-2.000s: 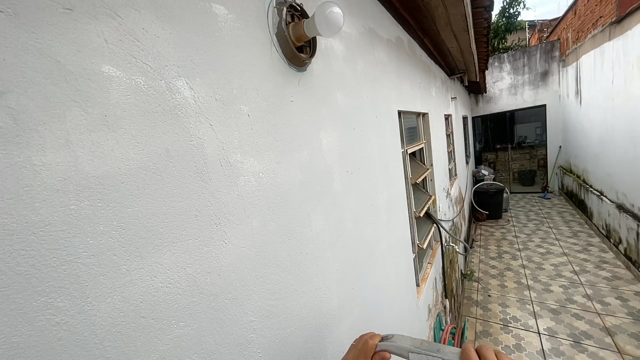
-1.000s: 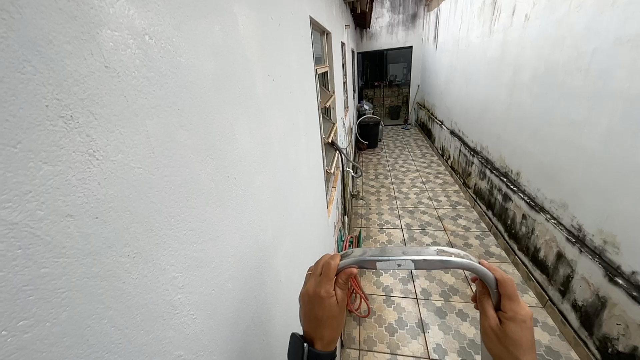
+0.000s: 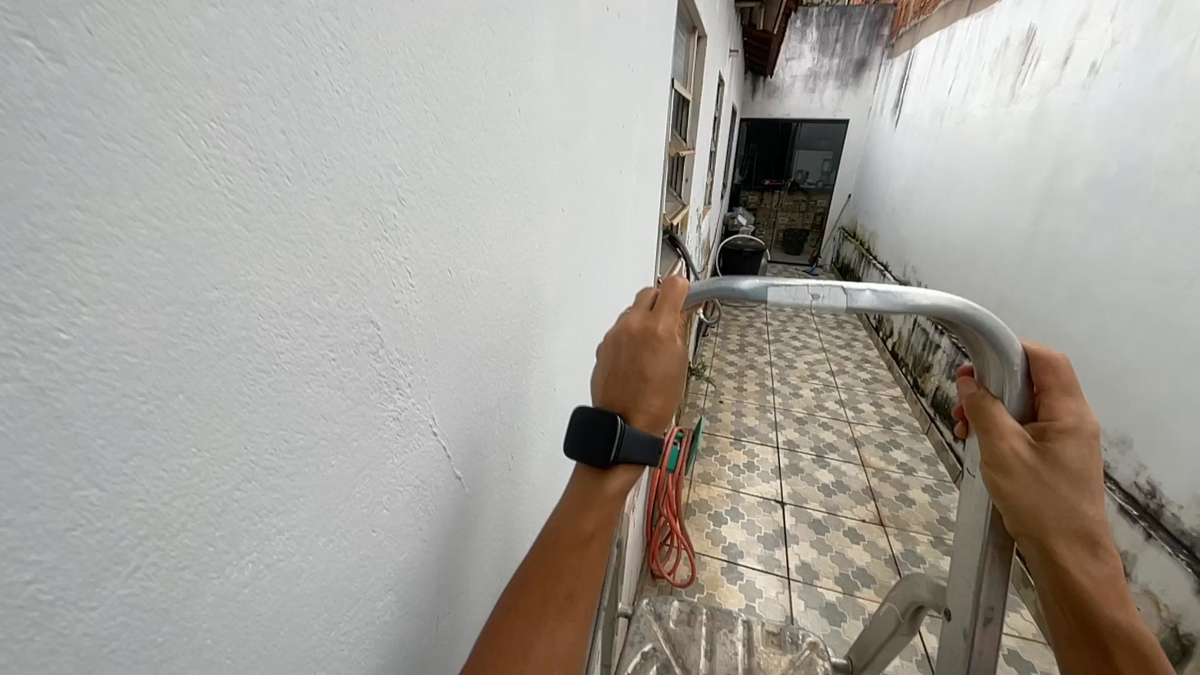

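My left hand, with a black smartwatch on the wrist, grips the left bend of a curved metal top rail of a stepladder, close to the white wall. My right hand is closed around the rail's right bend, where it runs down into the side upright. A worn metal platform of the ladder shows at the bottom edge, between my forearms. A coiled orange cable hangs by the wall just below my left wrist.
A rough white wall fills the left side, with louvred windows farther along. Patterned floor tiles run down a narrow passage to a dark glass doorway. A black bin stands near it. The right wall is stained at its base.
Both hands and the rail have come higher and fuller into view. The ladder's upright and platform now show below. The view has swung right since two seconds ago.
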